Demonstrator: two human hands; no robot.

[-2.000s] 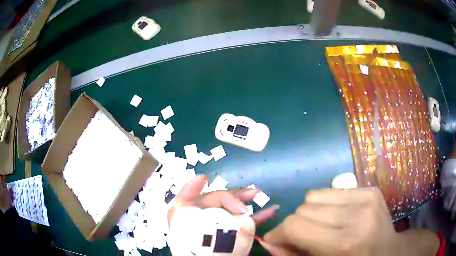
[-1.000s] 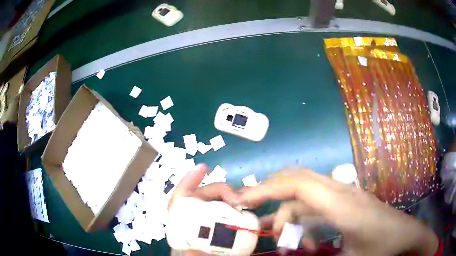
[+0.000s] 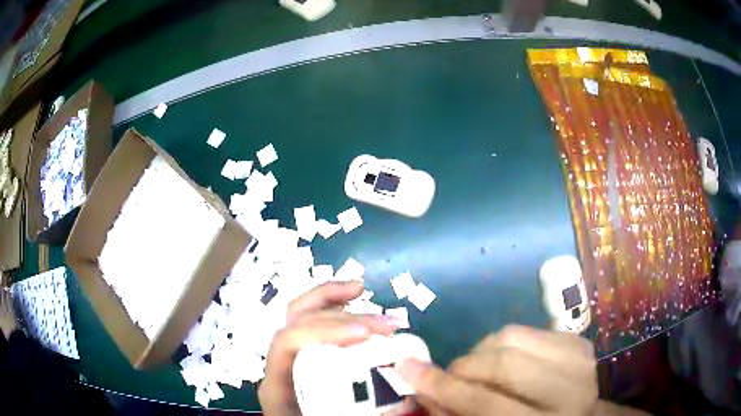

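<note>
My left hand [image 3: 284,357] holds a cream-white plastic housing [image 3: 325,382] at the bottom edge of the picture, its dark squares facing up. My right hand [image 3: 520,370] has its fingertips on the housing's larger dark square [image 3: 383,388]. A small white piece [image 3: 396,378] shows at these fingertips over that square. A little red shows beneath them. The right fingers partly hide the square. A heap of loose white pads [image 3: 244,317] lies left of my left hand, beside an open carton of pads [image 3: 166,252].
Other housings lie on the green bench [image 3: 455,106]: one ahead [image 3: 390,186], one right [image 3: 565,294], one far right [image 3: 708,166]. An orange sheet [image 3: 642,203] lies right. A second carton [image 3: 65,166] and a printed paper sheet [image 3: 47,313] are left. A metal rail [image 3: 325,57] crosses behind.
My right hand has brought the white piece from beside the housing onto its dark square. The long red wire no longer shows. The housing beside the orange sheet is now uncovered.
</note>
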